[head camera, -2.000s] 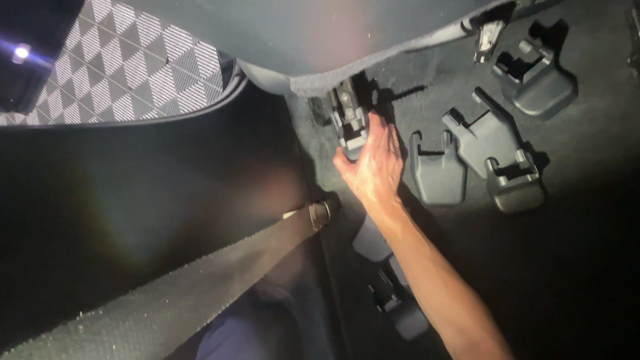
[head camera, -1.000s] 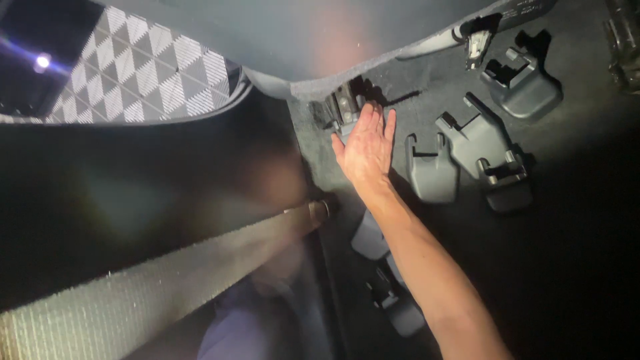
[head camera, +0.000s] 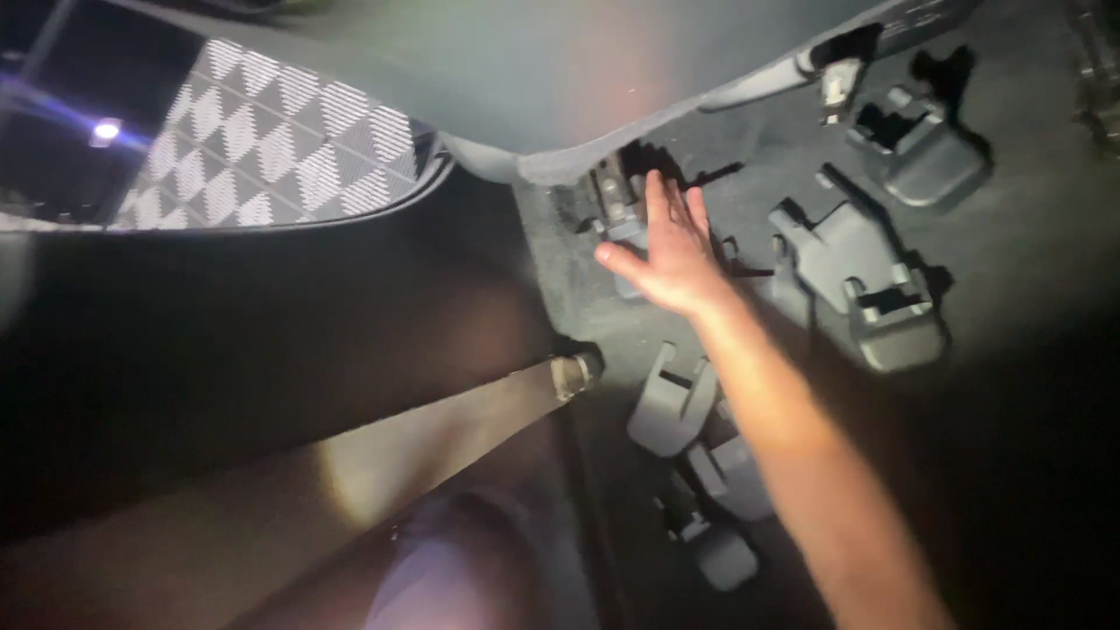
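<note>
My right hand (head camera: 672, 241) is spread, palm down, over the foot of a metal seat rail (head camera: 612, 188) at the seat's lower edge. Its thumb points left, beside a grey plastic cover (head camera: 628, 232) at the rail's end; whether the palm touches this cover is hard to tell. To the right lie loose grey plastic trim covers: one near the other rail foot (head camera: 936, 166), a larger one (head camera: 840, 249), and a small one (head camera: 906, 337) overlapping it. Several more lie left of and partly behind my forearm, among them a forked cover (head camera: 674, 407) and a darker one (head camera: 726, 556). My left hand is out of sight.
The seat's underside (head camera: 569, 70) spans the top. A second metal rail foot (head camera: 837, 87) shows at upper right. A wide strap (head camera: 437, 437) runs from lower left to a fitting (head camera: 573, 376) on the carpet. Patterned flooring (head camera: 271, 144) shows beyond the dark sill.
My right hand was bent around the part at the rail foot two seconds ago; its fingers have straightened and spread over it. The loose covers have not plainly moved.
</note>
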